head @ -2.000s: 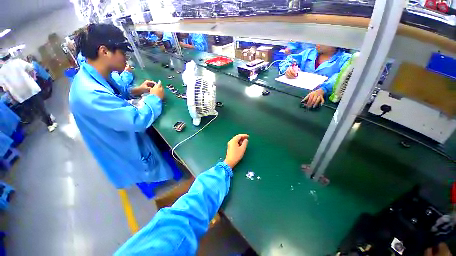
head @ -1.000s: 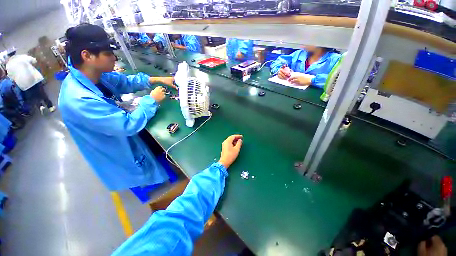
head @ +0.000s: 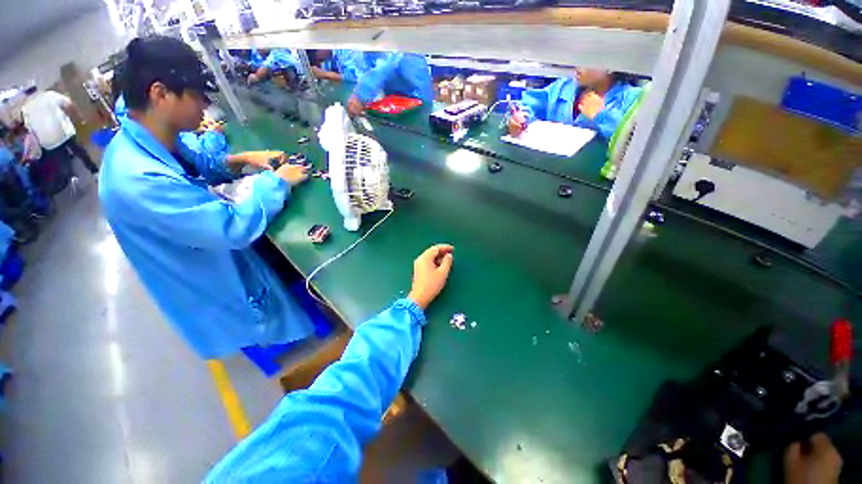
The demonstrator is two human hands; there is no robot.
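My left hand (head: 432, 274) rests on the green bench (head: 510, 378), fingers curled in, with nothing visible in it. My right hand (head: 813, 463) is at the bottom right, cut off by the picture's edge, just below the clamp; its fingertips and anything in them cannot be made out. The black holding fixture (head: 766, 378) lies at the lower right, with a white square label (head: 732, 440). The silver toggle clamp (head: 818, 401) has its red handle (head: 840, 340) upright. Gold-tan curved pieces (head: 677, 463) show on the fixture's near end.
Small white scraps (head: 458, 321) lie right of my left hand. A white fan (head: 359, 175) with its cable and a dark unit (head: 318, 233) stand farther left. A metal post (head: 643, 170) rises from the bench. A person in blue (head: 189, 208) works at the left; others sit across.
The view has shifted slightly, showing more of the fixture and red handle. My left hand stays curled on the bench. The neighbour's arm has drawn back from the fan; a blue-sleeved arm reaches near the red tray.
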